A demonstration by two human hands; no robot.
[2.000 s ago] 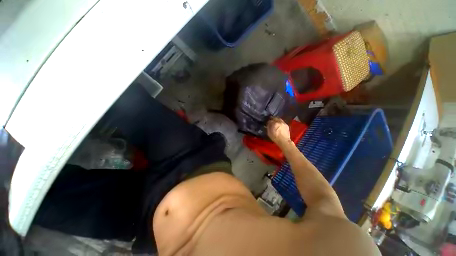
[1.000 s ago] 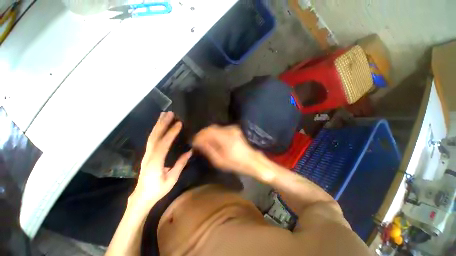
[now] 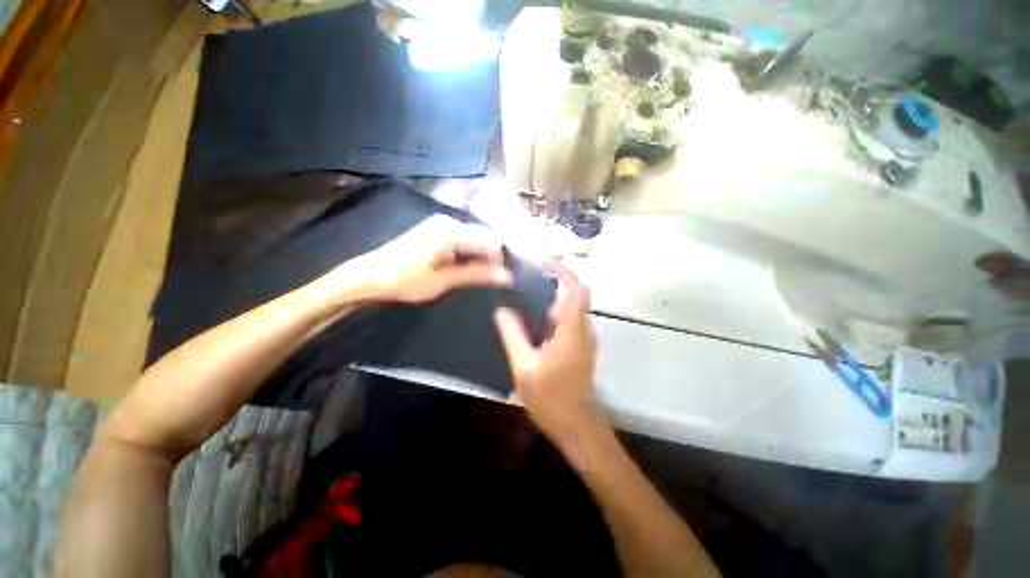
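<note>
Dark leatherette panels (image 3: 339,102) lie on the left of the table, matte with a thin seam line across them. My left hand (image 3: 441,268) lies over the near panel, its fingers on the cloth. My right hand (image 3: 556,344) grips the right end of the near panel (image 3: 435,336) between thumb and fingers. Both hands are just in front of the presser foot and needle area (image 3: 565,212) of the cream-white sewing machine (image 3: 700,169). The lamp glare hides detail at the needle.
Light-blue thread snips (image 3: 855,378) lie on the bed at right, beside the white control panel (image 3: 935,412). A blue round top (image 3: 915,116) is on the machine. Cardboard (image 3: 107,226) is at left, quilted covering (image 3: 243,491) below. Something red (image 3: 328,525) shows below the table.
The view has turned from the floor, baskets and red stool to the machine table. My hands, empty-looking near my lap a second ago, are now on the dark panel.
</note>
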